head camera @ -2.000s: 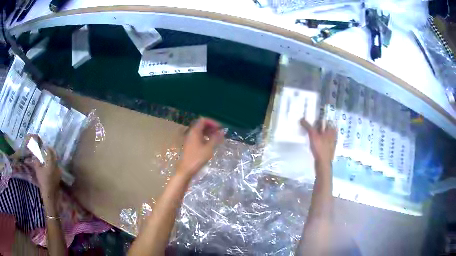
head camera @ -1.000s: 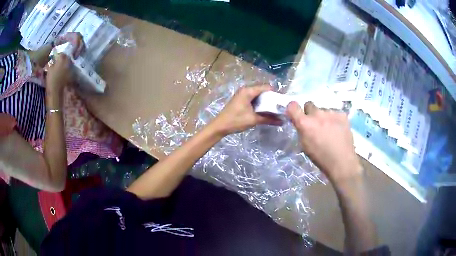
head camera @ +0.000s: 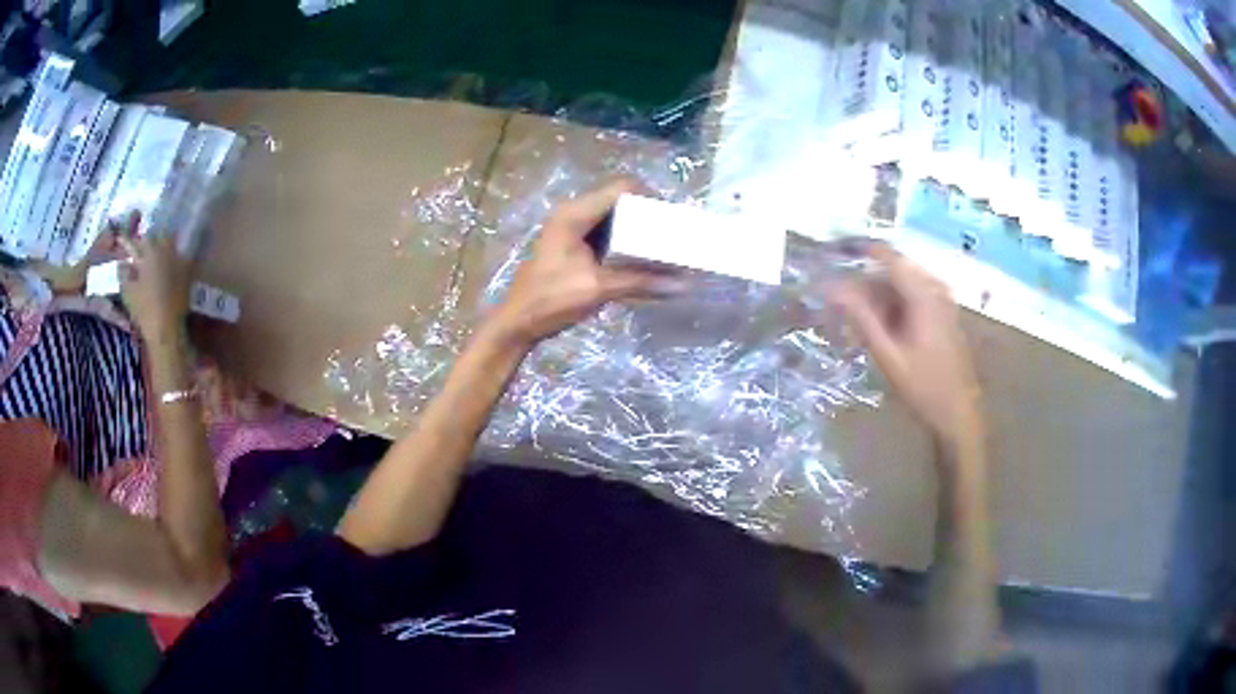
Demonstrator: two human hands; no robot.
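Observation:
A slim white product box (head camera: 697,239) is held level above the film heap, its long plain face showing. My left hand (head camera: 563,271) grips the box at its left end. My right hand (head camera: 905,315) is blurred, to the right of the box, with thumb and fingers curled. Shiny clear film seems to run between the box's right end and my right fingers, but blur hides whether they hold it. Clear plastic film scraps (head camera: 678,393) lie crinkled on the brown cardboard (head camera: 325,176) below my hands.
Overlapping white box rows (head camera: 1010,149) lie on a pale tray (head camera: 1064,323) at right. Blue plastic (head camera: 1182,271) is at far right. A co-worker's hand (head camera: 156,292) is among fanned white boxes (head camera: 95,176) at left. A green surface (head camera: 542,48) lies beyond the cardboard.
Two seconds ago both hands were apart and my right was over the box rows. Since one second ago, my right hand has moved off the box to the right; my left still holds it.

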